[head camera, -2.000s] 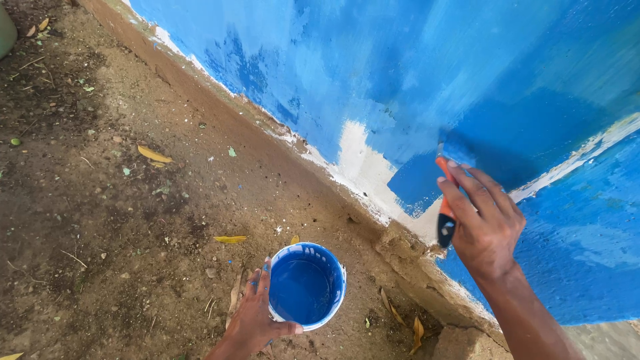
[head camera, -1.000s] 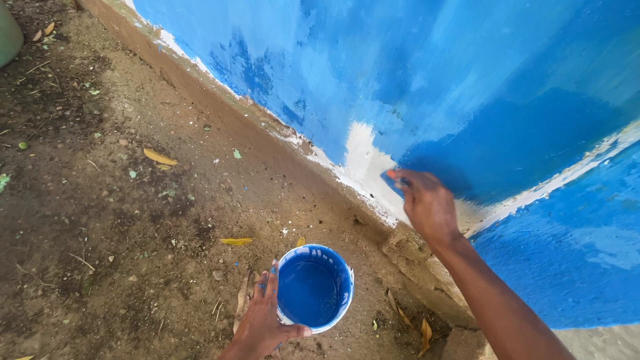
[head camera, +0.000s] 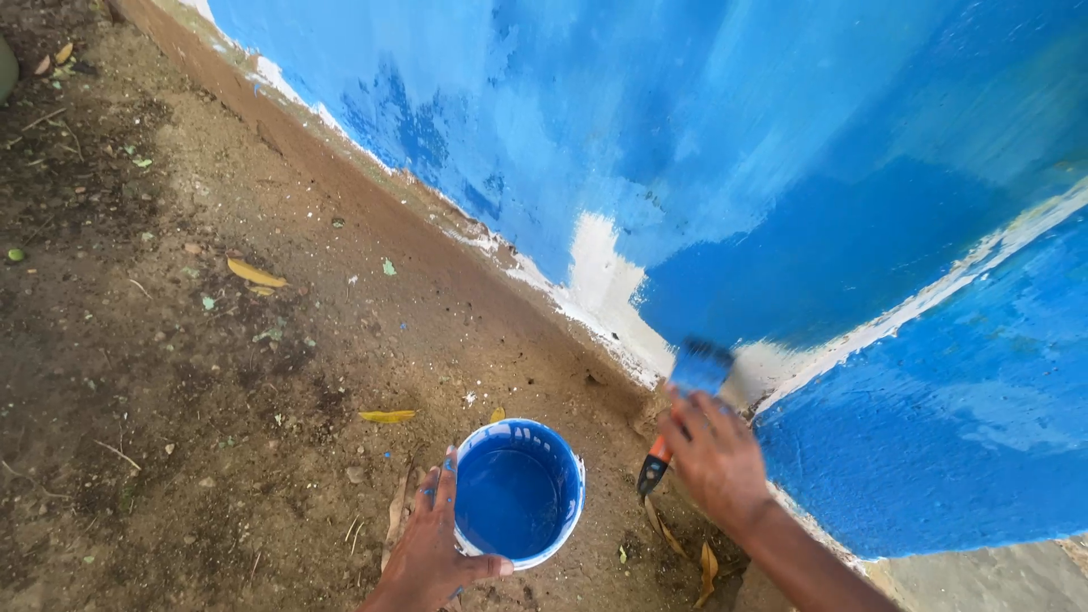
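My right hand (head camera: 718, 459) grips a paintbrush (head camera: 656, 459) by its orange and black handle. Its bristles, coated in blue paint and blurred, are at the bottom edge of the wall (head camera: 816, 255), near the corner. Darker blue paint lies just above the brush, and an off-white patch (head camera: 599, 263) shows to its left. My left hand (head camera: 433, 527) holds a white plastic bucket (head camera: 580, 501) by its left side, thumb and fingers on the rim. Blue paint (head camera: 510, 497) is inside the bucket. Blue spots mark the left fingers.
A narrow earthen ledge (head camera: 408, 229) runs along the wall's foot. A second blue wall face (head camera: 918, 425) meets the first at a whitish corner line. Dry leaves (head camera: 255, 273) lie on the dirt ground (head camera: 212, 442). Part of a greenish rounded object (head camera: 7, 68) shows at the left edge.
Dark blue paint now covers more of the wall right of the off-white patch. My right hand has moved down toward the wall's lower corner with the brush. My left hand stays on the bucket.
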